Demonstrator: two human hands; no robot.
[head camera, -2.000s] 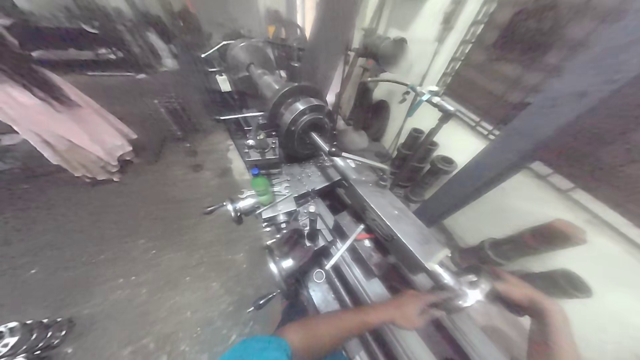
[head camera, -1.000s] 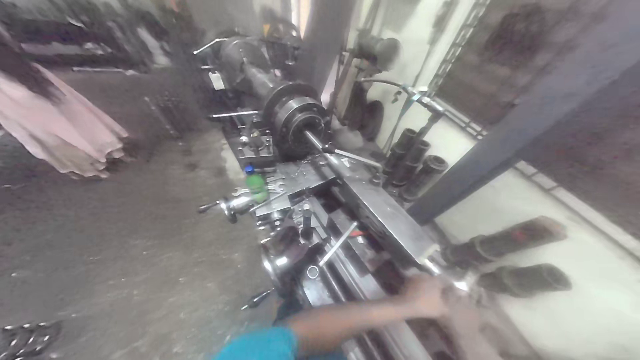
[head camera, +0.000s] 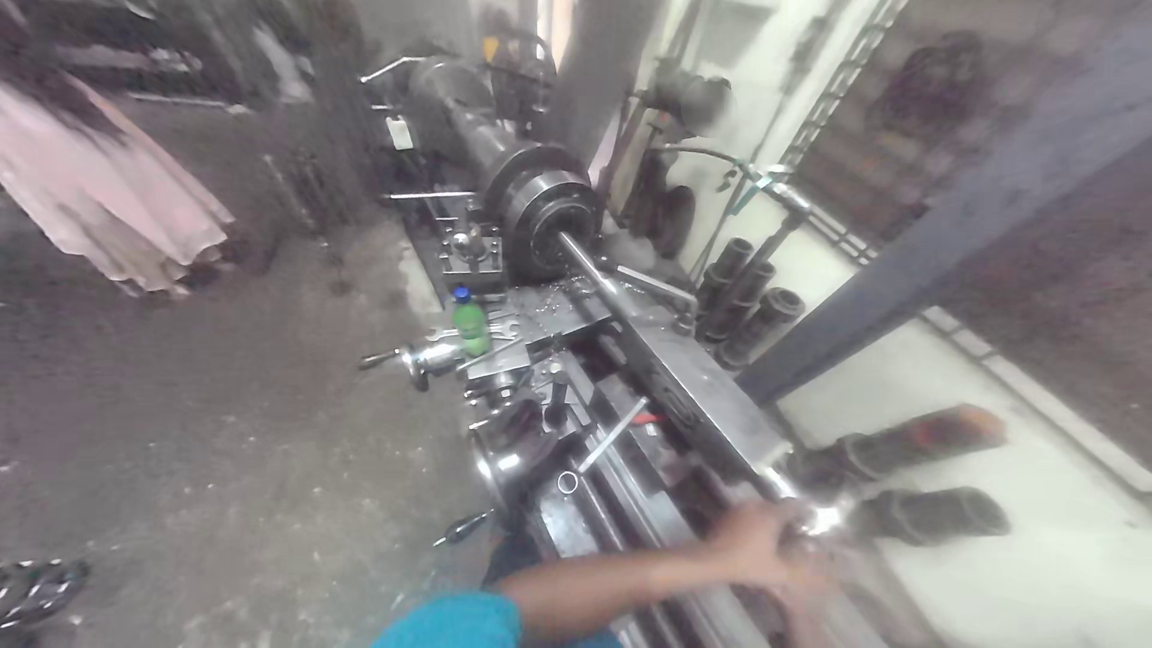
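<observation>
My left hand (head camera: 751, 544) reaches from a teal sleeve to the shiny metal end (head camera: 819, 517) of the lathe's tailstock (head camera: 715, 391). It touches or lies close beside that end; its fingertips are blurred. Just below it, my right hand (head camera: 805, 589) is a faint blur overlapping the left, and its fingers cannot be made out. A steel bar (head camera: 585, 256) runs from the tailstock to the large chuck (head camera: 553, 216). Metal chips lie near the chuck. A lever with a ring-shaped end (head camera: 612, 436) slants above the bed rails (head camera: 643, 486).
A green bottle with a blue cap (head camera: 470, 322) stands by wrenches on the carriage. A crank handle (head camera: 382, 360) juts out left. Dark pipe-like cylinders (head camera: 760, 324) stand behind the lathe, and others (head camera: 936, 517) lie right. A grey post (head camera: 900, 216) slants across the right.
My right hand has moved from the right side of the shiny tailstock end to below it, beside my left hand. The left hand stays near the same place.
</observation>
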